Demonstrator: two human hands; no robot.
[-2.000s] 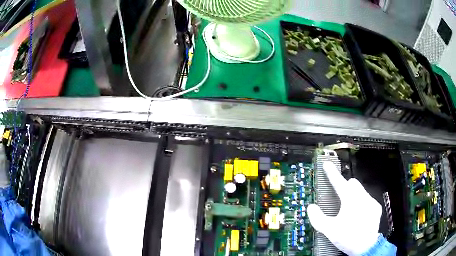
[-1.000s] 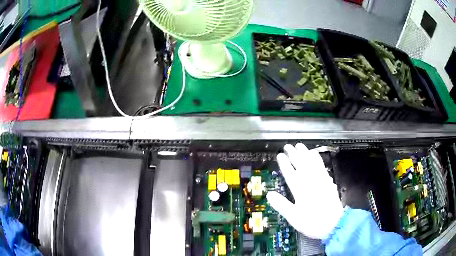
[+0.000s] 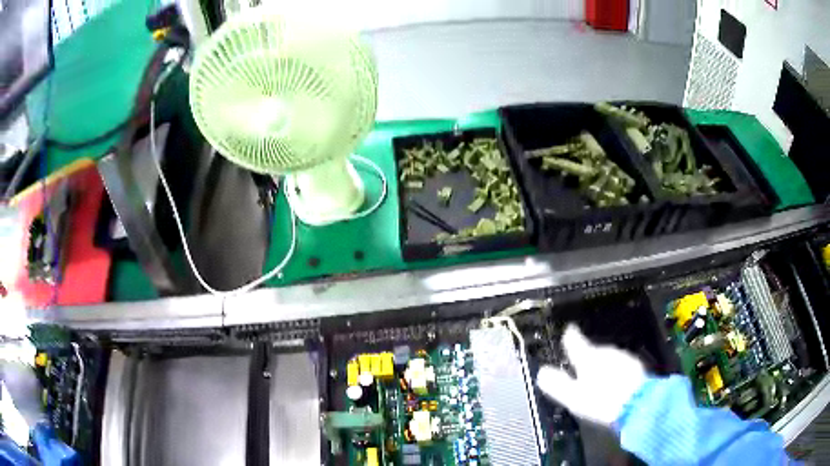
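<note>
My right hand, in a white glove, is over the dark gap right of the middle circuit board. Its fingers are apart and it holds nothing visible. The silver ribbed heatsink lies along the board's right side, with a thin pale strip beside it. An olive-green fixture lies across the board's left part. The carrier runs off the lower edge. I cannot make out my left hand.
A blurred white glove and blue sleeves show at the lower left edge, seemingly another person's. Behind the metal rail stand a pale green fan and black trays of olive-green fixtures. Another board lies at right.
The view has turned up and to the right. My right hand has left the heatsink and moved right, over the dark gap. The heatsink and pale strip now show clearly.
</note>
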